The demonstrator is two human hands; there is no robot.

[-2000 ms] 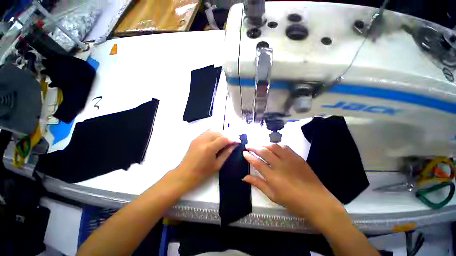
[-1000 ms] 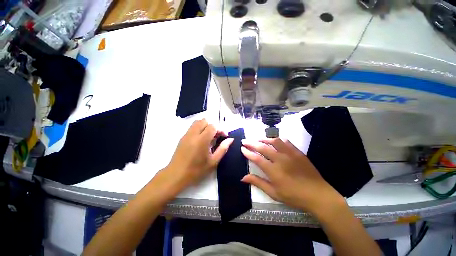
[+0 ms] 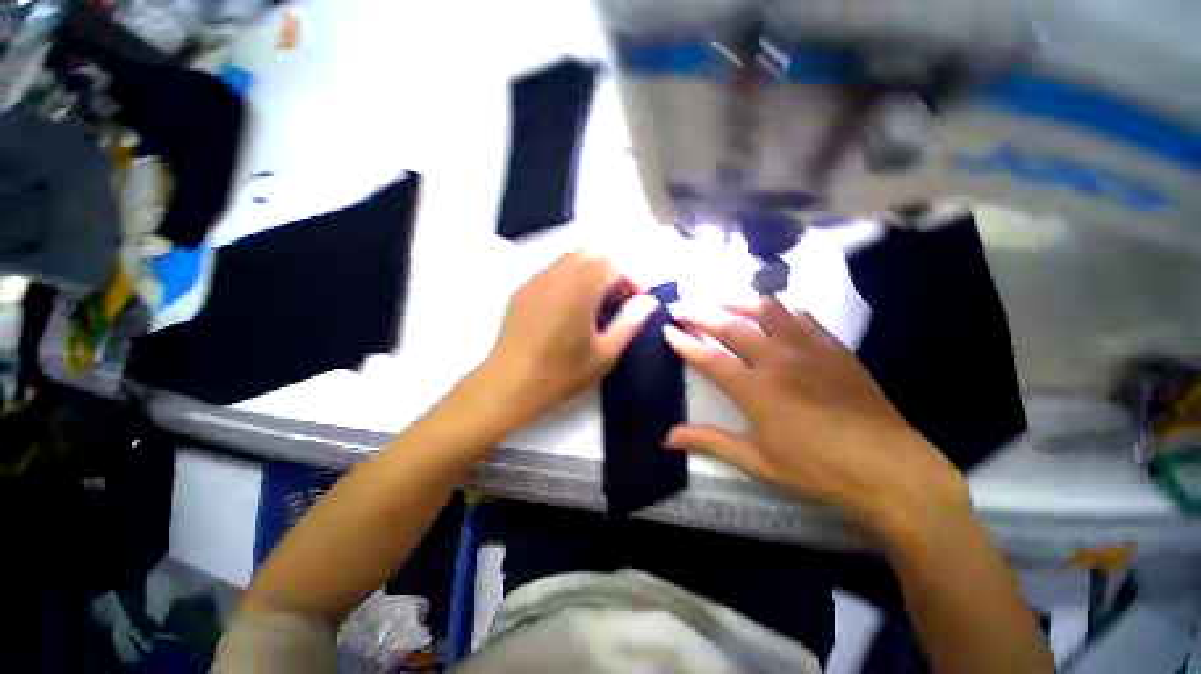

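A narrow black strip (image 3: 645,421) lies on the white table in front of the needle area, its lower end over the table's front edge. My left hand (image 3: 566,329) pinches the strip's upper left edge between thumb and fingers. My right hand (image 3: 790,395) lies on the strip's upper right side, fingertips touching it, fingers spread. The white sewing machine (image 3: 843,132) stands just beyond, blurred, with a bright light under its head. The presser foot and needle are lost in glare and blur.
A black strip stack (image 3: 545,148) lies left of the machine head. Larger black panels (image 3: 310,296) lie further left, and another black panel (image 3: 942,336) lies right of my right hand. Blurred scissors (image 3: 1179,461) are at the far right. A blue crate edge (image 3: 465,579) shows below the table.
The view has shifted and blurred, so table and machine sit higher in the picture. A small dark folded bit now shows at the strip's upper end, between my fingertips. Both hands stay at the strip.
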